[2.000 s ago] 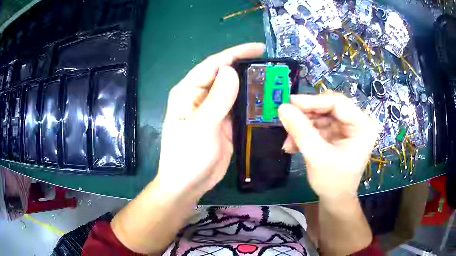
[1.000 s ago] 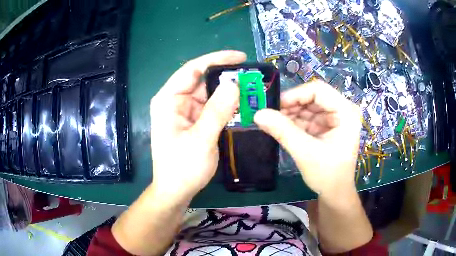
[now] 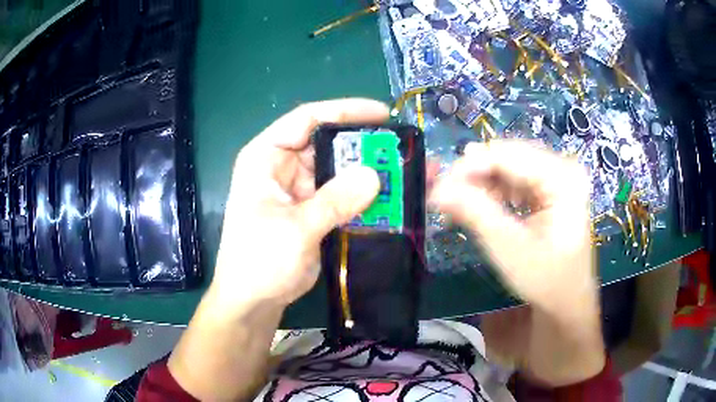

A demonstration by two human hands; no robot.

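Note:
The black housing (image 3: 383, 286) lies upright in my left hand (image 3: 271, 204), its top end away from me. My left thumb presses on the circuit board (image 3: 390, 210), which sits in the upper part of the housing and shows a green face and a silvery-white strip. The orange flex cable (image 3: 344, 275) hangs down from the board over the lower part of the housing. Thin reddish lead wires show faintly at the housing's right edge. My right hand (image 3: 518, 208) is blurred, just right of the housing, with its fingers bent; whether it holds a wire is unclear.
The black blister tray (image 3: 157, 204) covers the left of the green bench (image 3: 259, 47). A pile of board assemblies (image 3: 479, 47) with orange strips lies on clear plastic at the right. A loose orange strip (image 3: 344, 21) is at the top. Red items (image 3: 90, 336) stand on the floor.
The housing has moved left and nearer to me. My right hand has come off the board to the right of the housing. My left thumb has moved onto the green face.

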